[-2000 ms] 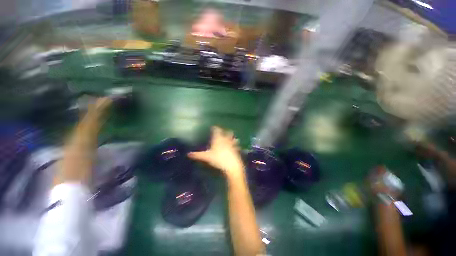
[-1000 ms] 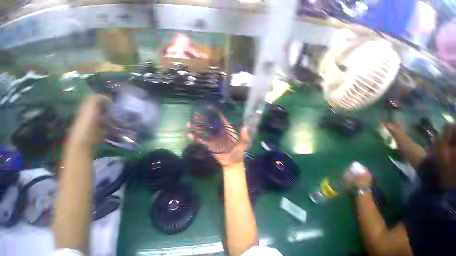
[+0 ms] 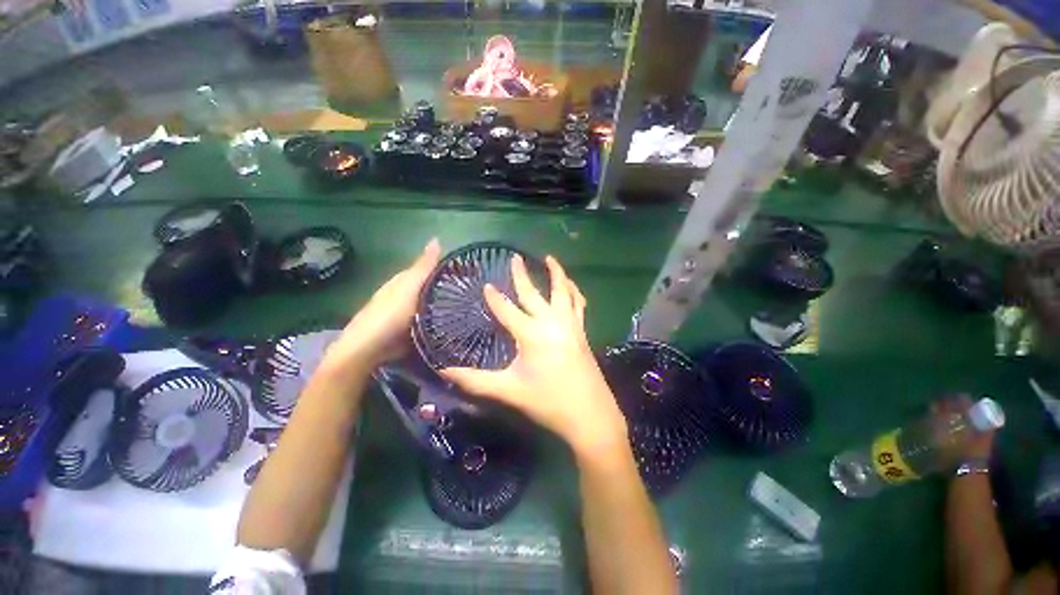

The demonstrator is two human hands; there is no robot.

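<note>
A black front grille point(image 3: 459, 320) with radial ribs faces up between my hands, on what looks like a fan head with a base or bracket below it. My left hand point(image 3: 389, 320) grips its left side. My right hand point(image 3: 546, 349) lies over its right side, fingers spread on the ribs. The blades underneath are hidden. A loose grille point(image 3: 474, 477) lies just below on the green bench. More dark grilles point(image 3: 659, 401) lie to the right of my right wrist.
Fans with pale blades stand on the white foam pad point(image 3: 105, 540) at left, beside a blue bin point(image 3: 87, 320). Fan units point(image 3: 192, 273) stand behind. A grey metal upright point(image 3: 744, 174) rises right of centre. At right are a pale block point(image 3: 785, 506) and another person's hand holding a bottle point(image 3: 889, 459).
The fan unit in my left hand and the grille in my right hand have come together in front of me. Another person's hand at right now holds a bottle.
</note>
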